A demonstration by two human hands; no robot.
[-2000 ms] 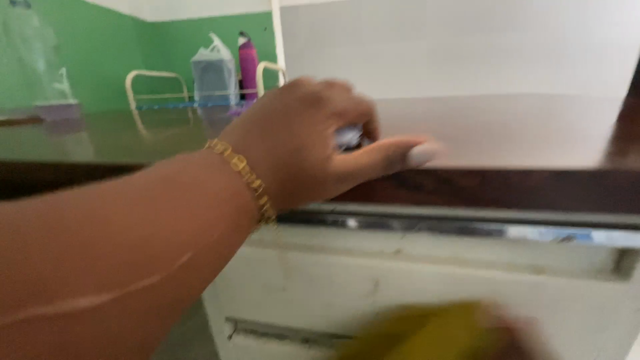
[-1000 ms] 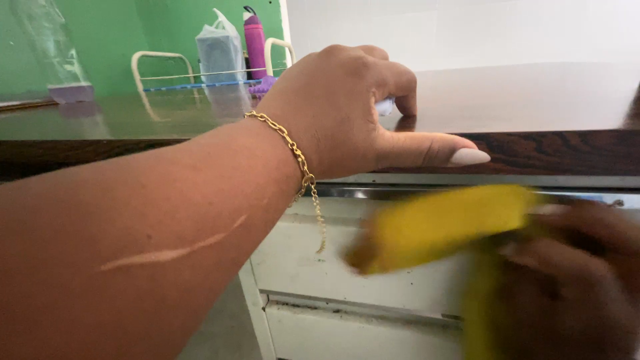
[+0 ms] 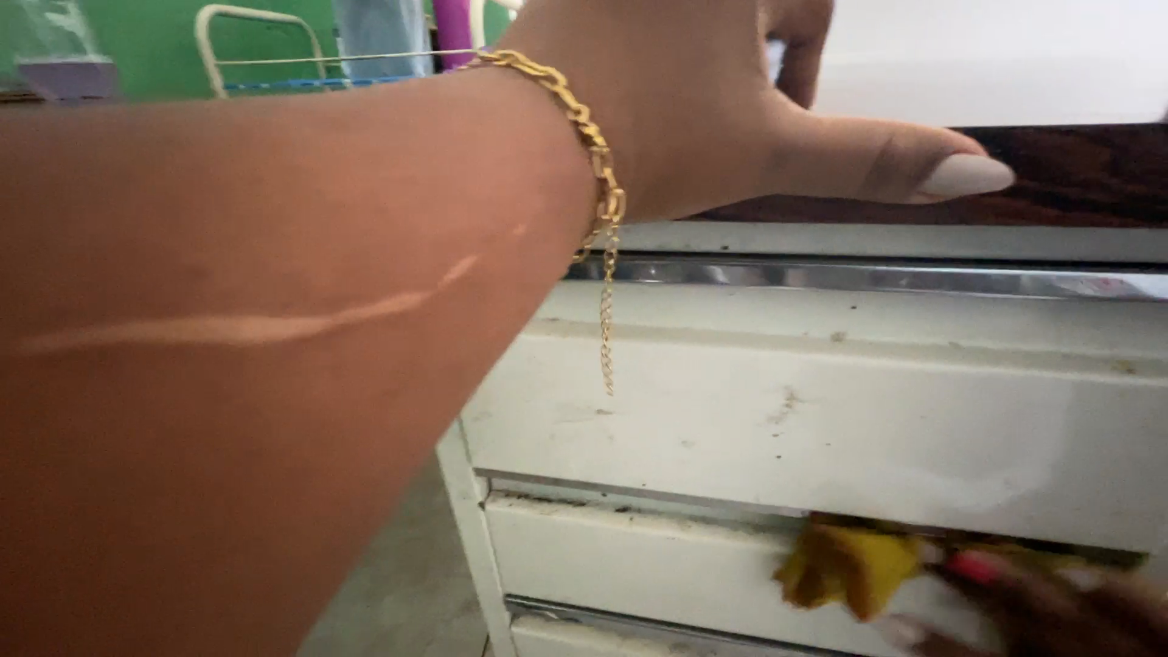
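My left hand, with a gold chain bracelet at the wrist, rests on the edge of a dark wood countertop. Its thumb lies along the front edge, and a small pale object shows behind the curled fingers, mostly hidden. Low at the right, my right hand is blurred and holds a yellow cloth. The cloth is at the gap between two drawers of a white cabinet, whose fronts bear dark specks and smudges.
A metal trim strip runs under the countertop. Behind my left forearm are a cream metal rack, a pale plastic bag, a purple bottle and a clear container with purple liquid. Floor shows left of the cabinet.
My right hand has moved down with the yellow cloth, from near the top drawer to the gap below it. The left hand stays at the countertop edge. The view has tilted down and come closer.
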